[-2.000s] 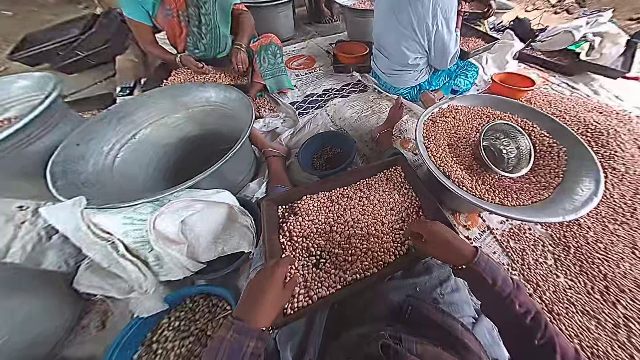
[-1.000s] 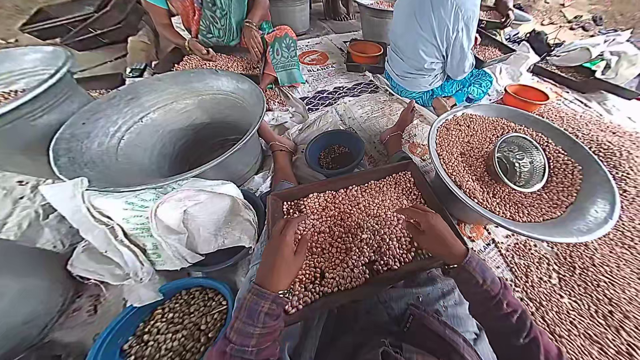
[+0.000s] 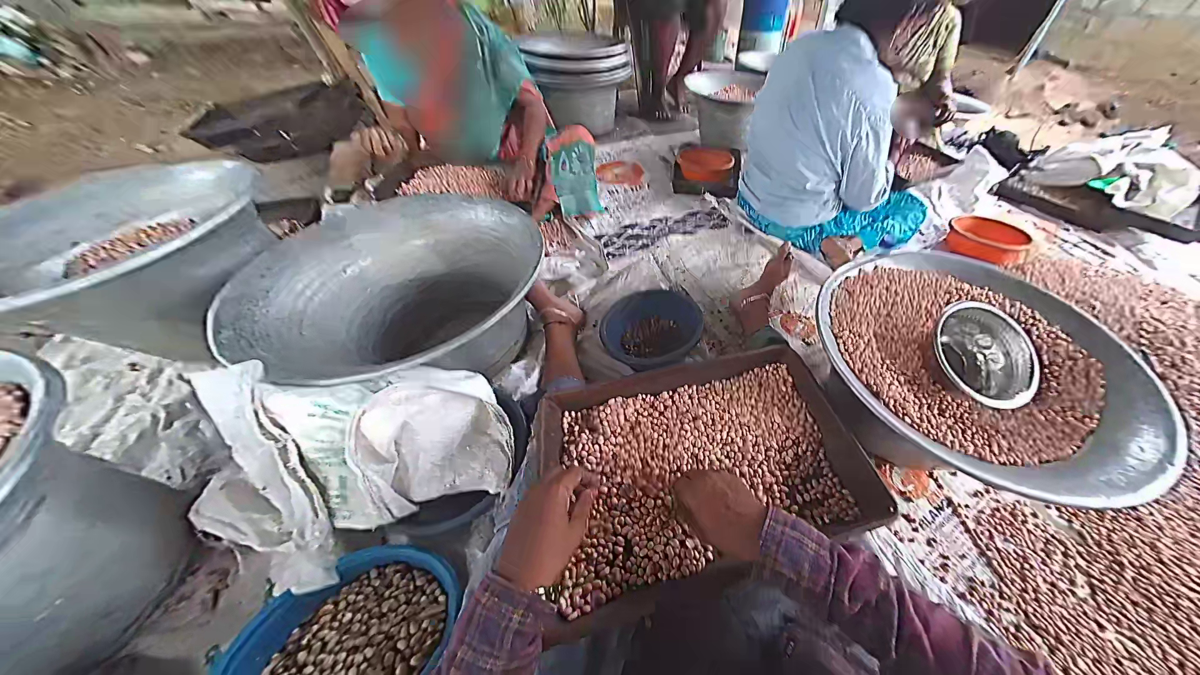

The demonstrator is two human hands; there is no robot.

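Observation:
A dark rectangular tray point(image 3: 848, 441) rests over my lap, filled with small pinkish-brown nuts or seeds point(image 3: 694, 422). My left hand point(image 3: 548, 525) is at the tray's left side, fingers bent down at the nuts; whether it pinches any cannot be made out. Near the tray's middle, my right hand point(image 3: 720, 514) touches the nuts with curled fingers, its fingertips partly hidden. Beyond the tray stands a small dark blue bowl point(image 3: 696, 323) with some darker pieces in it. At the lower left, a blue tub point(image 3: 448, 572) holds darker brown nuts.
A wide metal basin point(image 3: 1139, 450) of nuts with a metal strainer bowl point(image 3: 986, 354) is at the right, beside nuts spread on the ground. Large metal pots point(image 3: 375, 291) and white sacks point(image 3: 422, 441) occupy the left. Several people sit or stand ahead, near an orange bowl point(image 3: 989, 239).
My right hand has moved from the tray's right side towards its middle, over the nuts. My left hand remains at the left side. The view has tilted up somewhat.

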